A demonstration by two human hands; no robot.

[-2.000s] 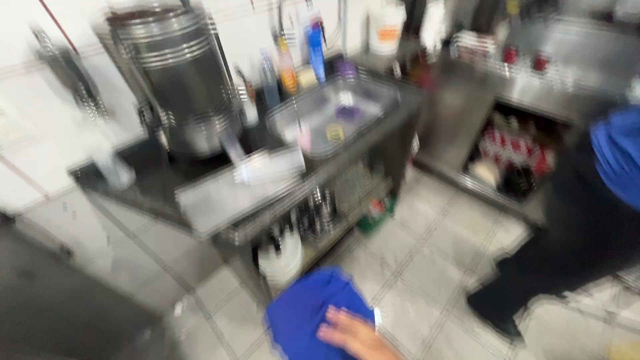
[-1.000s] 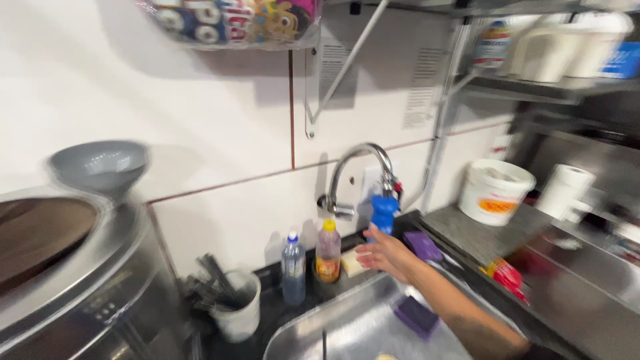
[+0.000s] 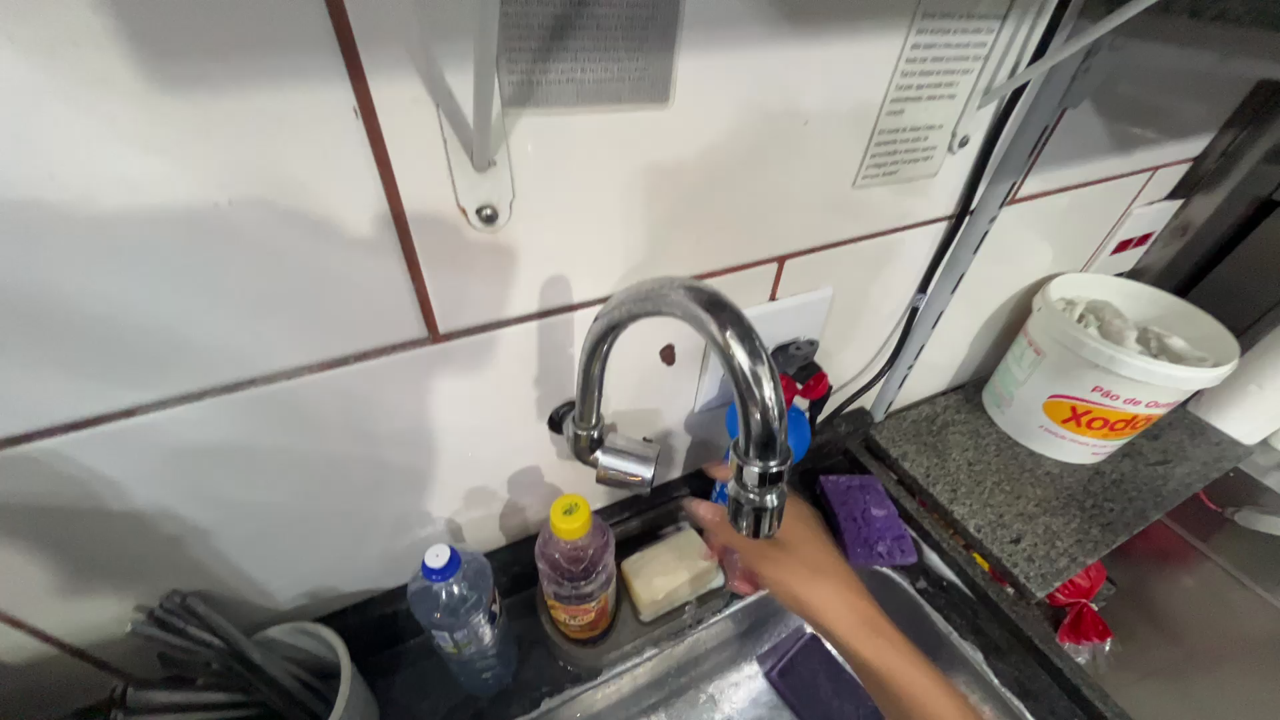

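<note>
One of my hands, seemingly my right hand (image 3: pixel 765 545), reaches over the back of the steel sink (image 3: pixel 690 670), behind the spout of the chrome faucet (image 3: pixel 690 300). Its fingers are at a bar of pale soap (image 3: pixel 672 573) and a blue bottle (image 3: pixel 797 432); the spout partly hides them, so whether they grip either is unclear. Left of the soap stand a yellow-capped bottle (image 3: pixel 577 570) and a clear bottle with a blue and white cap (image 3: pixel 462 620). A purple sponge (image 3: pixel 867 520) lies to the right, another dark purple pad (image 3: pixel 820 680) in the basin. My left hand is out of view.
At bottom left a white cup (image 3: pixel 345 675) holds dark utensils (image 3: pixel 215 650). A white bucket (image 3: pixel 1095 390) stands on the granite counter (image 3: pixel 1030 490) at right, near a red wrapped item (image 3: pixel 1080 605). A metal shelf bracket (image 3: pixel 485 130) hangs on the tiled wall.
The view has swung from the wider kitchen to the sink and come closer. One second ago my hand was beside the blue bottle; it now reaches behind the faucet spout.
</note>
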